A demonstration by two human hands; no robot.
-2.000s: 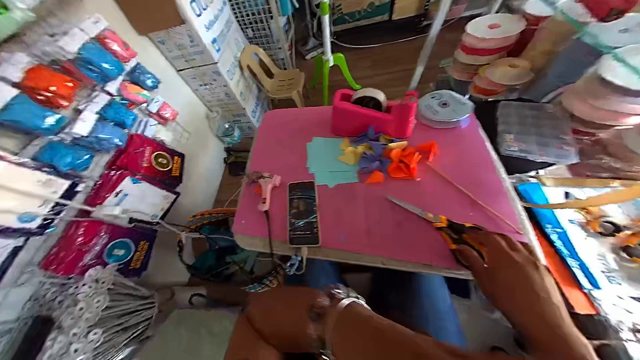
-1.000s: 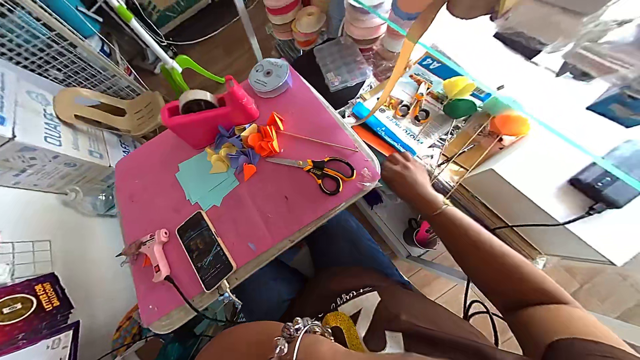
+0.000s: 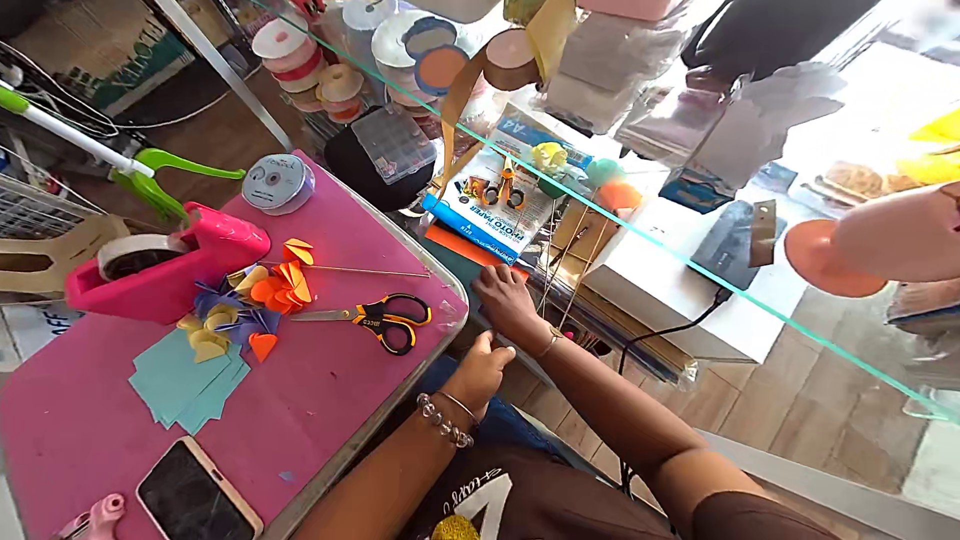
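Note:
My right hand (image 3: 510, 304) reaches to the shelf beside the table, its fingers at a stack of coloured sheets with an orange one (image 3: 469, 247) on top; whether it grips any is unclear. Just below it, my left hand (image 3: 484, 367) is raised off the table edge, thumb and finger apart, nothing seen in it. On the pink tabletop (image 3: 315, 405) lie black-and-orange scissors (image 3: 386, 319), a thin wooden stick (image 3: 360, 271), cut orange paper petals (image 3: 281, 289), purple and yellow petals (image 3: 217, 322) and light-blue paper squares (image 3: 187, 382).
A pink tape dispenser (image 3: 202, 262), a ribbon spool (image 3: 277, 184), a phone (image 3: 196, 491) and a pink glue gun (image 3: 105, 517) stand or lie on the table. A glass shelf edge (image 3: 652, 244) crosses above a photo paper pack (image 3: 480, 225), another scissors (image 3: 506, 187) and paper flowers on sticks.
My right hand has gone from the scissors on the table to the sheets on the shelf. My left hand has come forward beside it. The view has swung right.

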